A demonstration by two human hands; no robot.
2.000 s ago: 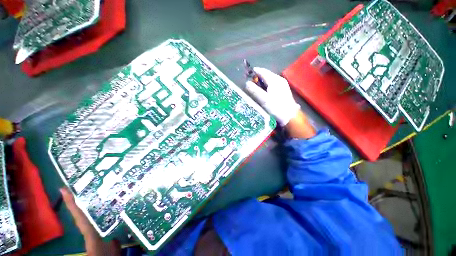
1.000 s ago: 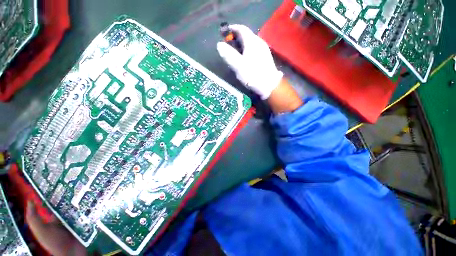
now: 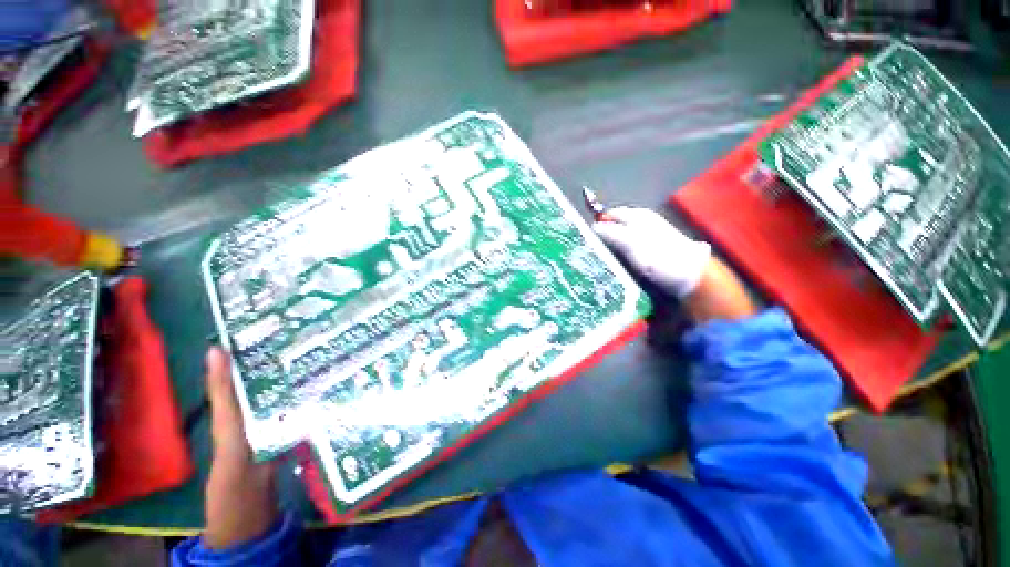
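A large green printed circuit board [image 3: 426, 288] with a pale border lies solder side up in front of me, with a red support [image 3: 521, 390] showing along its near edge. My left hand [image 3: 235, 460], bare, is at the board's lower left edge with its thumb up along the side. Whether it grips the edge is partly hidden. My right hand [image 3: 656, 246], in a white glove, is at the board's right edge, shut on small cutters [image 3: 595, 204] whose tips point up and left, away from the board. Glare whitens parts of the board.
Another board [image 3: 903, 183] rests tilted on a red support [image 3: 797, 277] at right. More boards on red supports are at upper left [image 3: 227, 55] and left [image 3: 50, 388]. A red tool with a yellow end [image 3: 102, 250] is at left. A yellow edge strip runs along the near side.
The view has shifted, so the surroundings show more at left and top. My right hand has come in to the board's right edge. My left hand shows more clearly at the lower left edge.
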